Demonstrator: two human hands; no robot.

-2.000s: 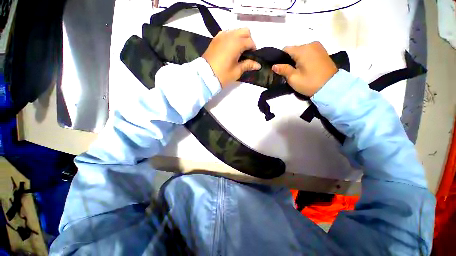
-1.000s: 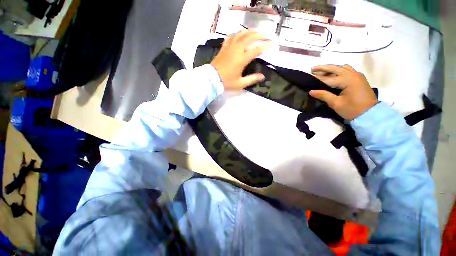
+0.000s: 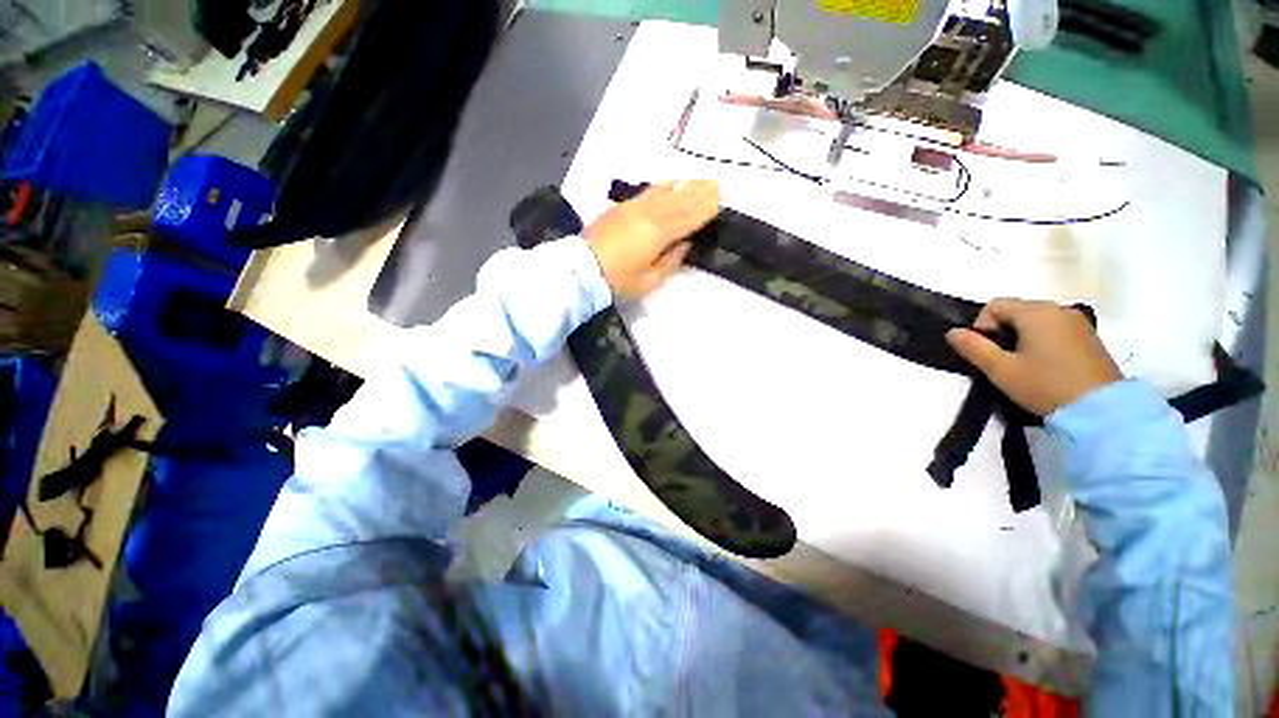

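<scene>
A camouflage shoulder strap [image 3: 828, 292] lies slanting across the white work sheet [image 3: 842, 463]. My left hand [image 3: 652, 236] rests flat on its left end, fingers extended. My right hand [image 3: 1045, 354] grips its right end, where black webbing straps [image 3: 1021, 456] hang toward me. A second camouflage shoulder strap [image 3: 657, 428] lies curved nearer me, passing beside my left wrist, its rounded end at the table's front edge. More black webbing shows beyond my right wrist.
The sewing machine head [image 3: 884, 56] stands at the back over the clamp area. A grey plate [image 3: 470, 183] and a hanging black pile [image 3: 372, 126] are at the left. Blue bins [image 3: 211, 204] stand below left. Orange material [image 3: 1038, 701] shows below the front edge.
My hands have moved apart, and the strap between them, bunched earlier, now lies stretched out. The view has shifted, showing the machine head and more of the left side.
</scene>
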